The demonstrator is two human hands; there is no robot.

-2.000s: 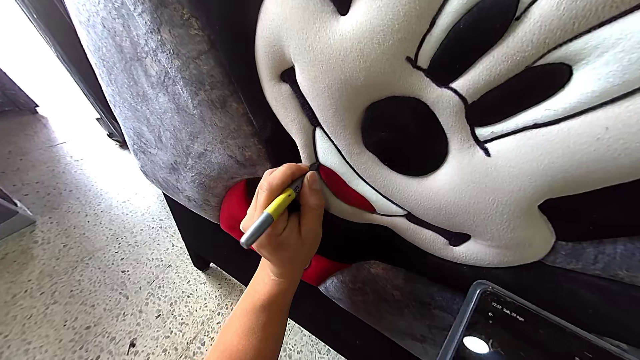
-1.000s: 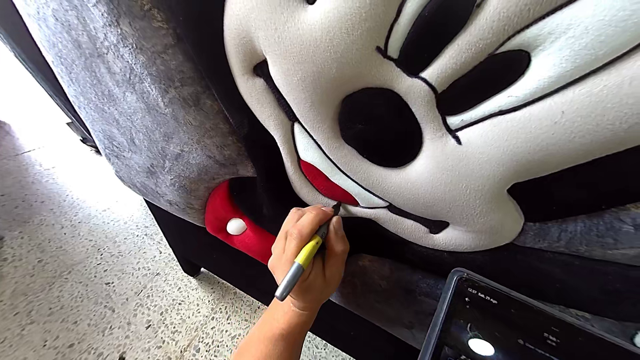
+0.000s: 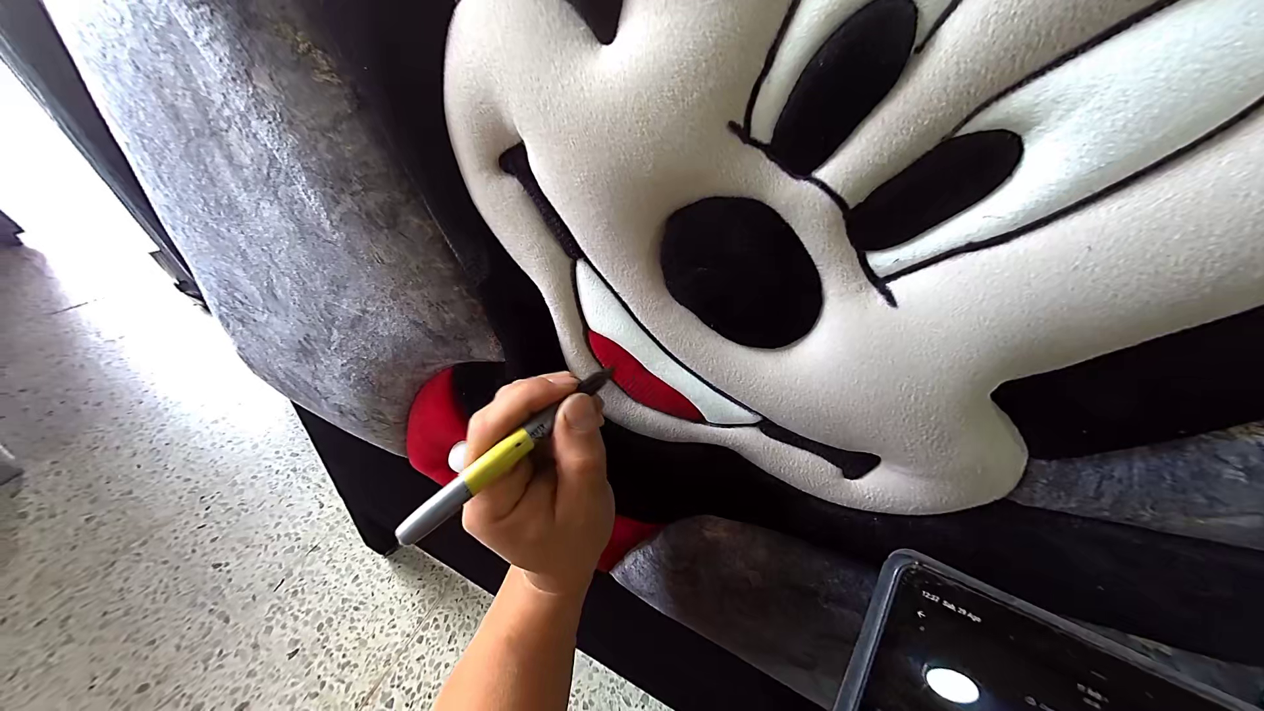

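Observation:
My left hand (image 3: pixel 543 474) holds a marker pen (image 3: pixel 499 461) with a yellow band and grey ends, slanted between thumb and fingers. Its dark tip is at the lower left edge of the red tongue (image 3: pixel 642 380) on a padded, plush cartoon mouse face (image 3: pixel 612 217). Above the tongue runs a white mouth strip (image 3: pixel 632 326) with black outlines. The black oval nose (image 3: pixel 741 272) and the black eyes lie above and to the right. A red fabric part (image 3: pixel 433 420) with a white button shape is partly behind the hand. My right hand is not in view.
A dark-framed screen device (image 3: pixel 987 642) lies at the lower right. Mottled grey padded fabric (image 3: pixel 296 227) borders the face at left, and more lies below it. A black base edge (image 3: pixel 346 474) stands over the speckled floor (image 3: pixel 178 513).
My left hand has moved with the pen from the tongue's left end to its lower right edge, then back up and left along that edge. The view has shifted somewhat.

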